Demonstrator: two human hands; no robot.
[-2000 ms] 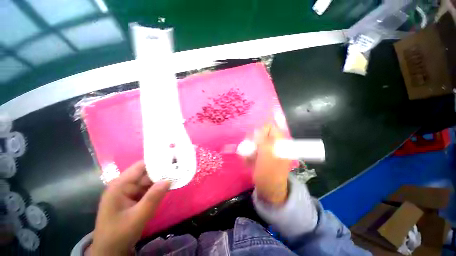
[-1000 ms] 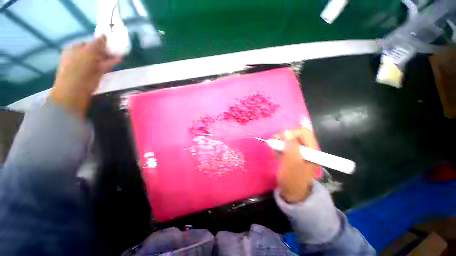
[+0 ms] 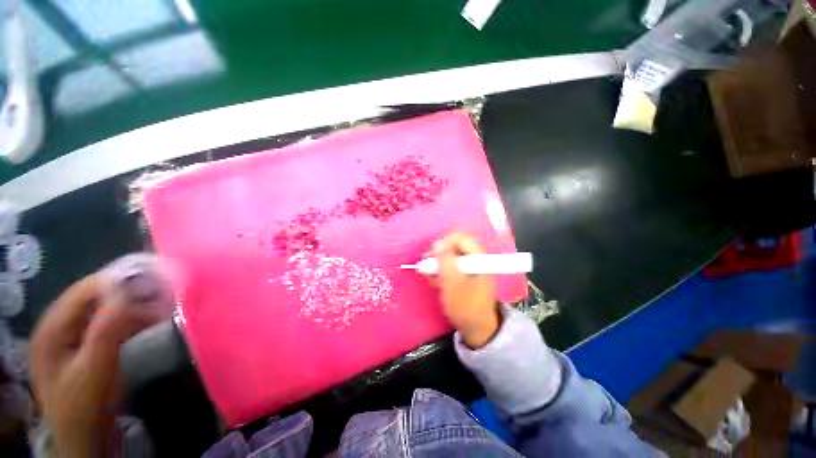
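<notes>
My right hand (image 3: 469, 295) holds a white pen screwdriver (image 3: 492, 263), its thin tip pointing left over the pink parts pad (image 3: 215, 206). My left hand (image 3: 85, 344), blurred, is at the left of the pad and holds a pale round part (image 3: 143, 284), likely a round toothed part. On the pad lie a nearer pile of silver screws (image 3: 340, 288) and a farther pile of dark red screws (image 3: 398, 188), with a smaller dark cluster (image 3: 300, 231) beside it. A white handle housing (image 3: 20, 116) lies on the green belt at the far left.
Round toothed parts (image 3: 20, 257) are heaped at the left edge. The belt's white rail (image 3: 268, 107) runs behind the pad. A clear plastic bag (image 3: 637, 103) lies back right, near a cardboard box (image 3: 760, 116). An open carton (image 3: 716, 394) is below right, near a red object (image 3: 760, 254).
The white housing has gone from my left hand onto the belt. My left hand has come back to the left of the pad and taken a pale round part. My right hand keeps the screwdriver.
</notes>
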